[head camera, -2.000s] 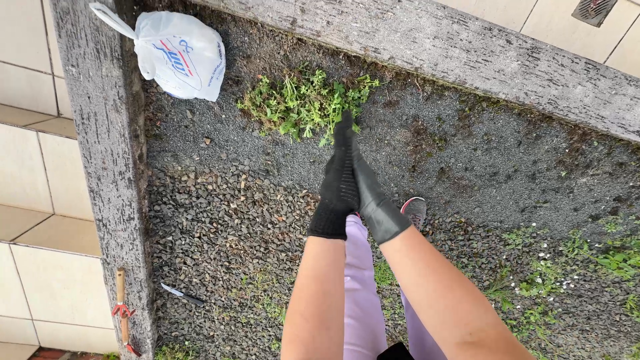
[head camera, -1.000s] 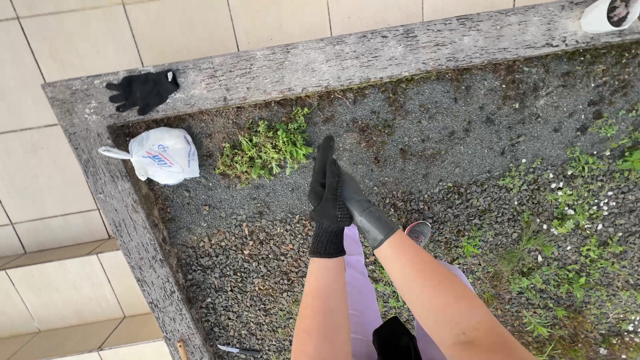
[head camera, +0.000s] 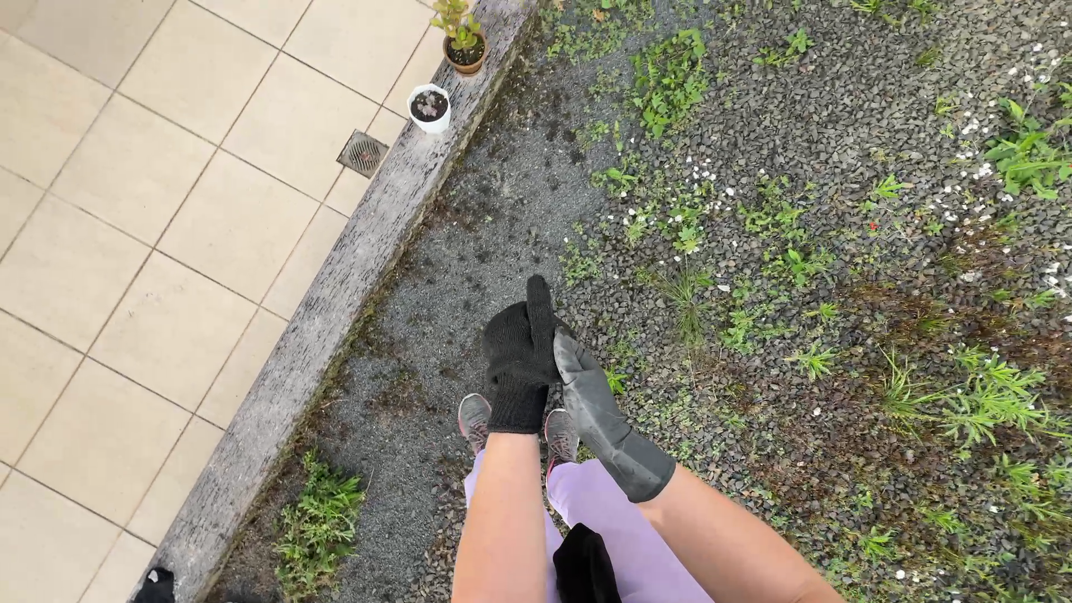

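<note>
My left hand (head camera: 519, 343), in a black knit glove, is near the middle, one finger pointing up the view and the others curled or hidden. Against its side rests my right hand (head camera: 603, 410), in a smooth grey glove. The two gloved hands touch, and the right fingertips are partly hidden behind the left hand. No tool shows in either hand. Below them are my grey shoes on the gravel. A green clump of weeds (head camera: 318, 523) lies by the border at the lower left. Part of a black glove (head camera: 155, 586) shows at the bottom left edge.
A weathered border (head camera: 335, 310) runs diagonally between beige tiles (head camera: 193, 234) and gravel. On it stand a white pot (head camera: 430, 110) and a brown pot (head camera: 466, 55) with a plant. A drain grate (head camera: 363, 153) is set beside it. Weeds (head camera: 670, 84) grow across the gravel at right.
The view has swung far along the bed, and the white bag has left it. My hands were pressed together with fingers extended; now the left fingers are partly curled, with one pointing out.
</note>
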